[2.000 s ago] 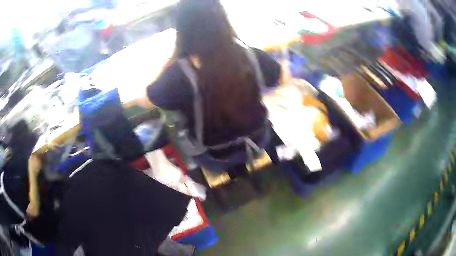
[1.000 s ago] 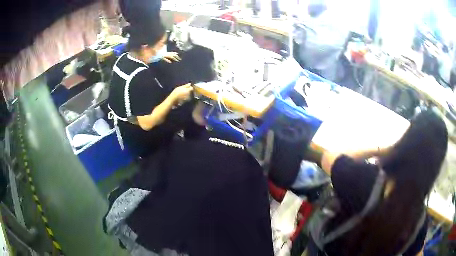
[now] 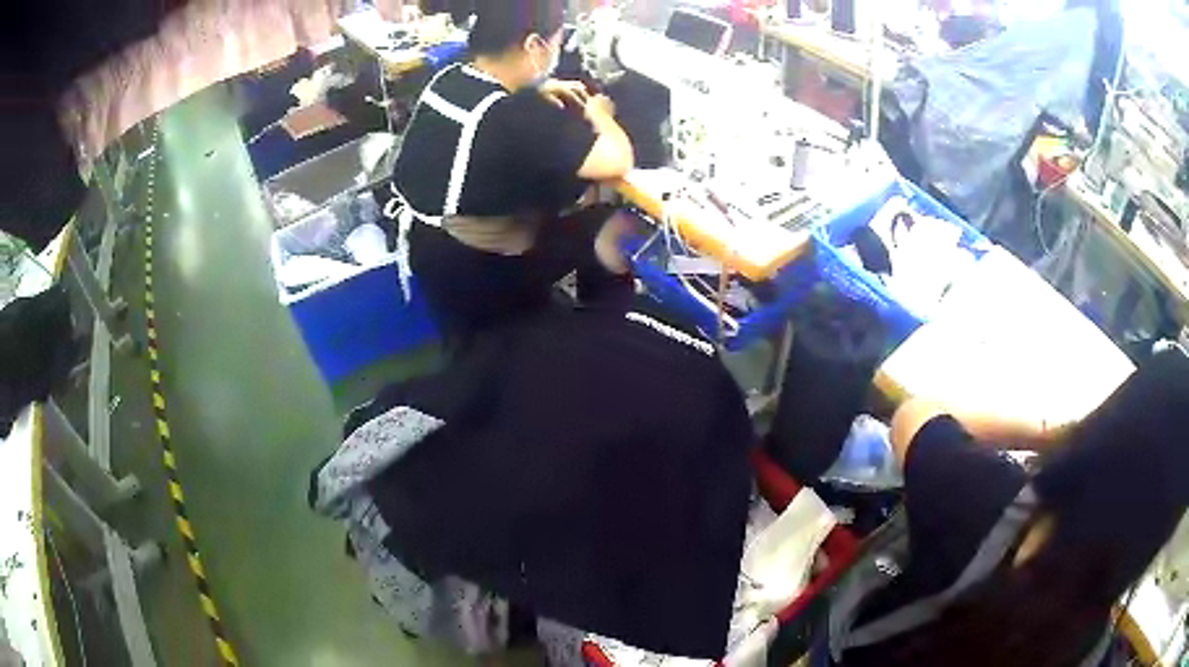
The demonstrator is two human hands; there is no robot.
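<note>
A dark garment hangs spread out in the lower middle of the head view. A short row of white scalloped trim runs along its top right edge. Pale patterned cloth shows at its left side and below its hem. Neither my left hand nor my right hand can be made out. What holds the garment up is hidden.
A seated person in a white-strapped apron is at a sewing machine. Another person is at lower right beside a white table. A blue bin, red-edged crate and striped aisle line also show.
The view has swung left to the seated person at the machine, then shifted slightly. The dark garment now sits nearer the middle, and more green floor and aisle line show at left.
</note>
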